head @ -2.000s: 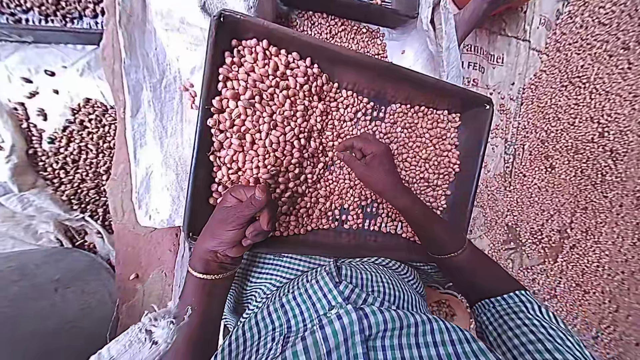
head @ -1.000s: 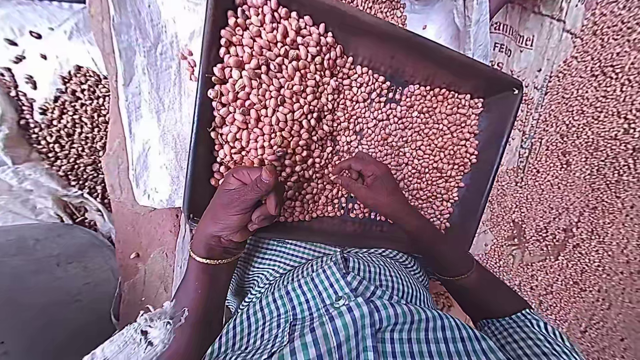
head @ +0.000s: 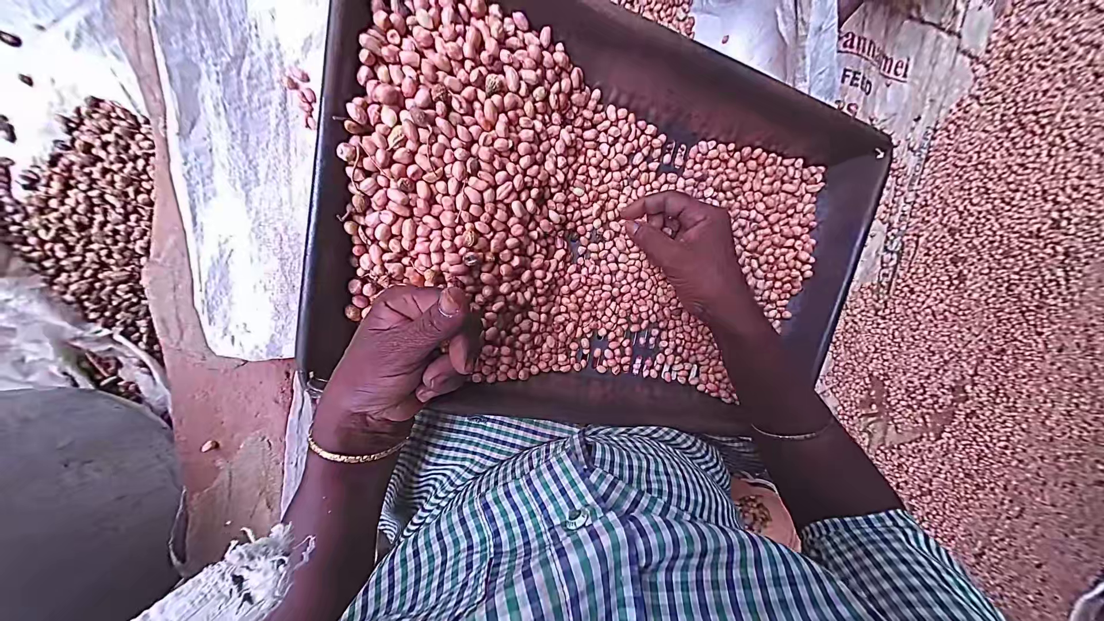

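A dark rectangular tray (head: 690,82) lies tilted across my lap, holding shelled peanuts (head: 483,164). They are heaped on its left side and spread thinner on the right. My left hand (head: 401,354) is at the tray's lower left, over the near edge of the heap, its fingers curled; whether something is between them cannot be told. Over the thinner layer, my right hand (head: 686,246) hovers with bent fingers, thumb and forefinger a little apart, and no nut shows between them. Slots in the tray floor show through gaps among the nuts.
A wide spread of peanuts (head: 992,345) covers the right side. Darker nuts or pods (head: 95,216) lie on white sheeting at the left, beside a pale woven sack (head: 237,172). A grey rounded object (head: 82,492) is at lower left. A printed sack (head: 914,95) lies beyond the tray.
My right hand has moved to the right over the thinner layer, away from my left hand, which stays near the tray's lower left. The view has shifted somewhat.
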